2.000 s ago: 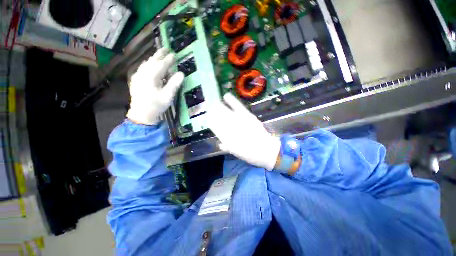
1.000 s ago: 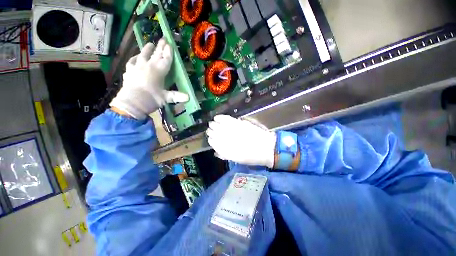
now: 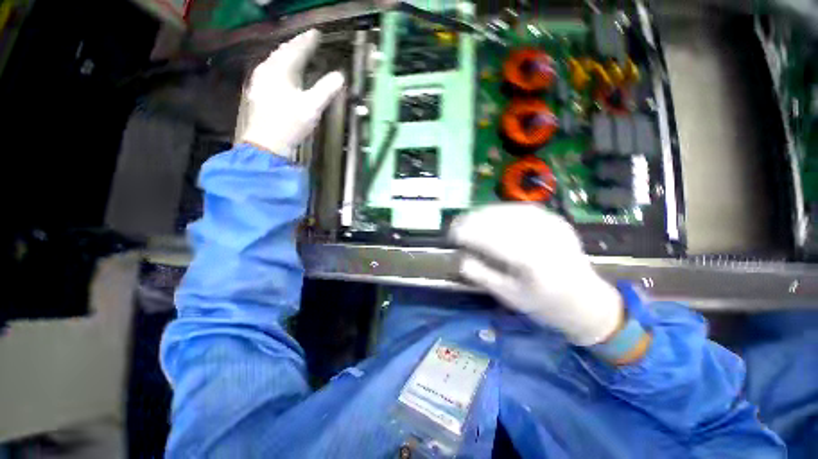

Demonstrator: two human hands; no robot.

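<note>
A pale mint-green cover plate (image 3: 456, 134) with rectangular windows lies over the left part of a green circuit board (image 3: 574, 134). A thin dark object (image 3: 382, 154), perhaps a tool, lies slantwise at the plate's left side. Three orange-red ring coils (image 3: 528, 123) stand in a row beside the plate. My left hand (image 3: 285, 94), white-gloved, is open with thumb and fingers apart, left of the board carrier (image 3: 673, 170). My right hand (image 3: 538, 269), white-gloved and blurred, is over the near rail, just below the plate and coils; whether it holds something cannot be told.
The metal conveyor rail (image 3: 717, 275) runs across in front of my body. Dark grey blocks (image 3: 619, 134) and yellow parts (image 3: 587, 72) stand on the board's right side. Part of another board (image 3: 804, 108) shows at the right edge. Large dark shapes fill the left side.
My left hand has come off the cover plate to its left. The plate, tilted up a second ago, now lies flatter. My right hand has shifted right relative to my left hand; the view has turned.
</note>
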